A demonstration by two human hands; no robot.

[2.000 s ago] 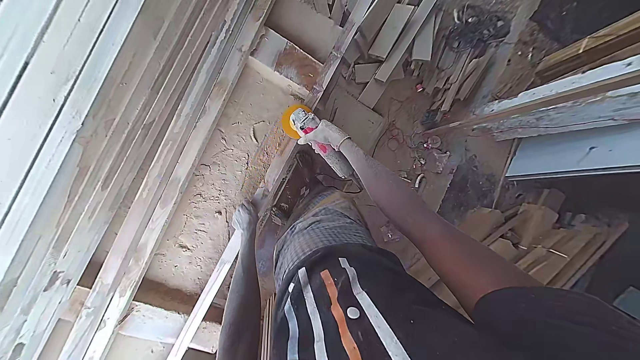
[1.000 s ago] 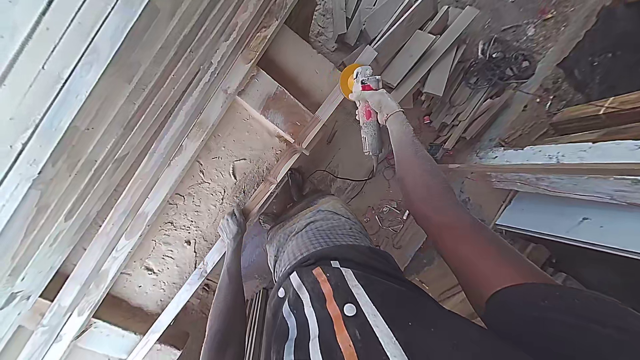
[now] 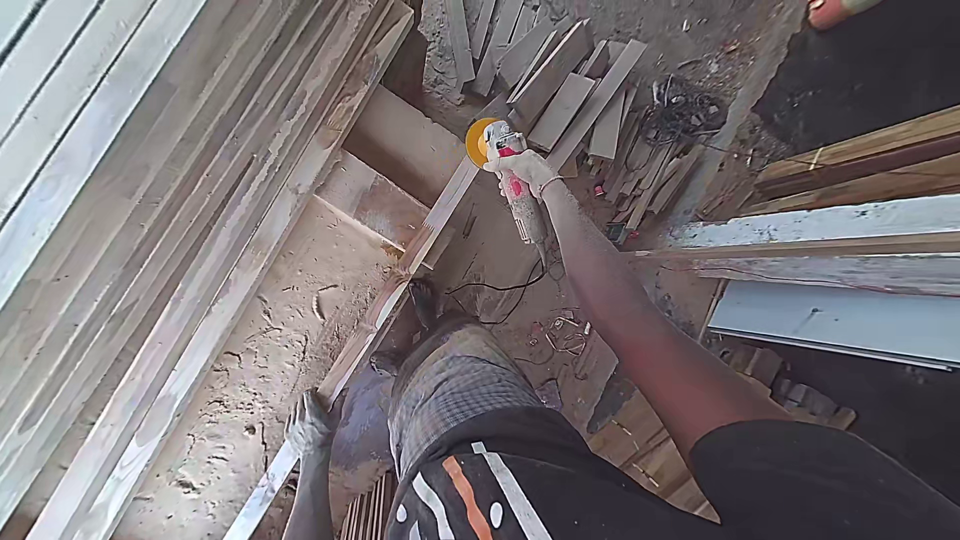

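My right hand (image 3: 527, 171), in a pale dusty glove, grips an angle grinder (image 3: 520, 199) by its body. The grinder's yellow disc (image 3: 482, 142) is at the far part of a long, narrow wooden board (image 3: 442, 202); whether they touch cannot be told. A black cord (image 3: 495, 287) trails from the tool's rear end. My left hand (image 3: 311, 424), coated in dust, is closed around the nearer part of the same board, which runs diagonally from lower left to upper middle.
Long timbers (image 3: 225, 225) lie side by side at left. Wood offcuts (image 3: 570, 97) are piled beyond the grinder, near tangled wire (image 3: 679, 112). More planks (image 3: 825, 232) stand at right. A person's foot (image 3: 829, 11) shows at top right.
My right hand has moved with the grinder along the board, away from my left hand. The left hand remains on the board. The view has shifted somewhat.
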